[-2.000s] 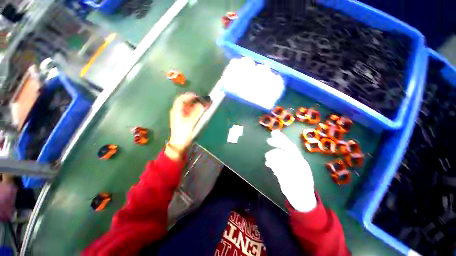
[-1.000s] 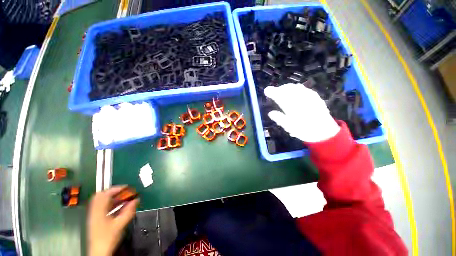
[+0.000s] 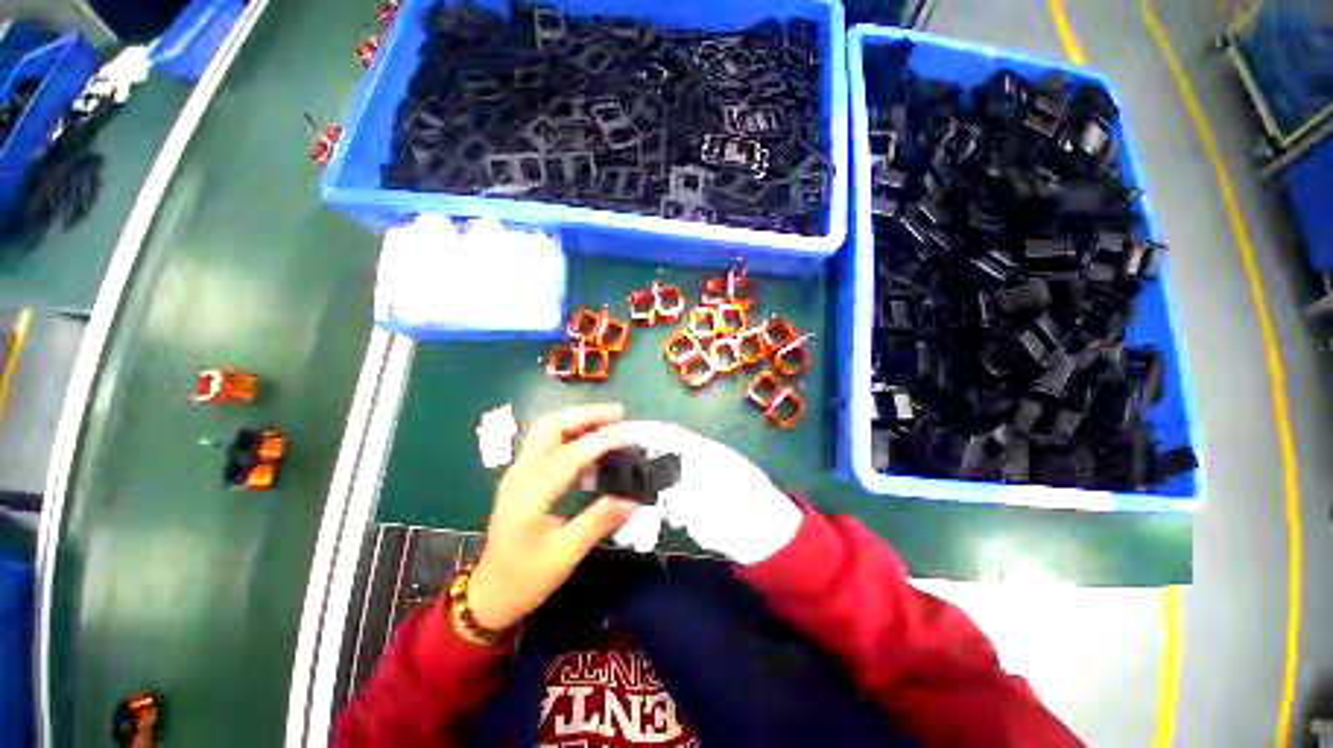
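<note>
My bare left hand (image 3: 548, 504), with a bracelet at the wrist, and my white-gloved right hand (image 3: 716, 490) meet near the bench's front edge. Between them they hold a black plastic housing (image 3: 639, 474); my fingers hide part of it, and I cannot tell if a coil is inside. A loose pile of orange copper coils (image 3: 716, 339) lies on the green bench beyond my hands. A small stack of white pads (image 3: 497, 436) lies just left of my left hand.
The upper blue bin (image 3: 702, 231) holds flat black frames. The right blue bin (image 3: 1023, 493) holds chunky black housings. A small blue tray (image 3: 548, 319) holds white pieces. The green conveyor belt (image 3: 190, 541) at left carries spaced coils, some with black parts.
My right hand has come out of the right bin to my left hand, which has moved right from the belt's edge. The black housing now shows between them. The view has shifted.
</note>
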